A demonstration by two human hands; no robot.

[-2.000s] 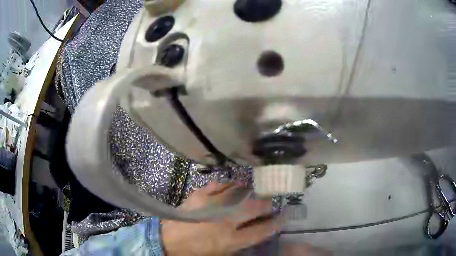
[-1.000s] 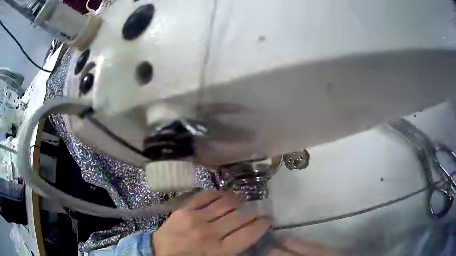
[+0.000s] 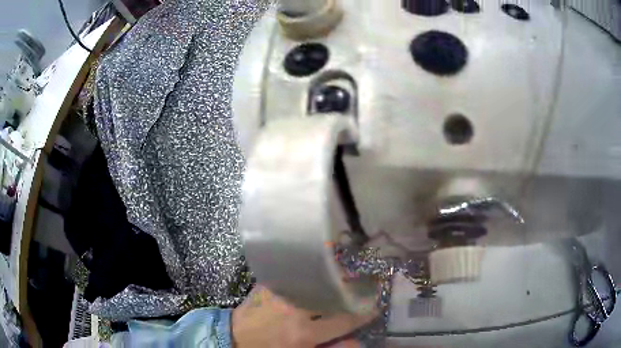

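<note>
Grey printed fabric point(image 3: 194, 136) with fine dark speckles lies left of the cream sewing machine head point(image 3: 402, 102) and drapes down. A small piece also shows under the head, right of the curved take-up cover point(image 3: 286, 211). My left hand point(image 3: 282, 325), in a light blue sleeve, lies at the bottom centre beside the cloth. Its fingers are mostly hidden by the cover and cut off by the lower edge, so its hold is unclear. The needle area is hidden. My right hand is not visible.
Scissors point(image 3: 594, 306) lie on the white table at the right. A tension dial point(image 3: 457, 264) juts from the head. Black cloth point(image 3: 126, 231) hangs at the left. A wooden-edged table point(image 3: 34, 204) curves along the far left.
The view has shifted, so the machine head sits further right and more grey fabric shows at the left. My left hand's fingers, visible a second ago, are now mostly hidden behind the cover.
</note>
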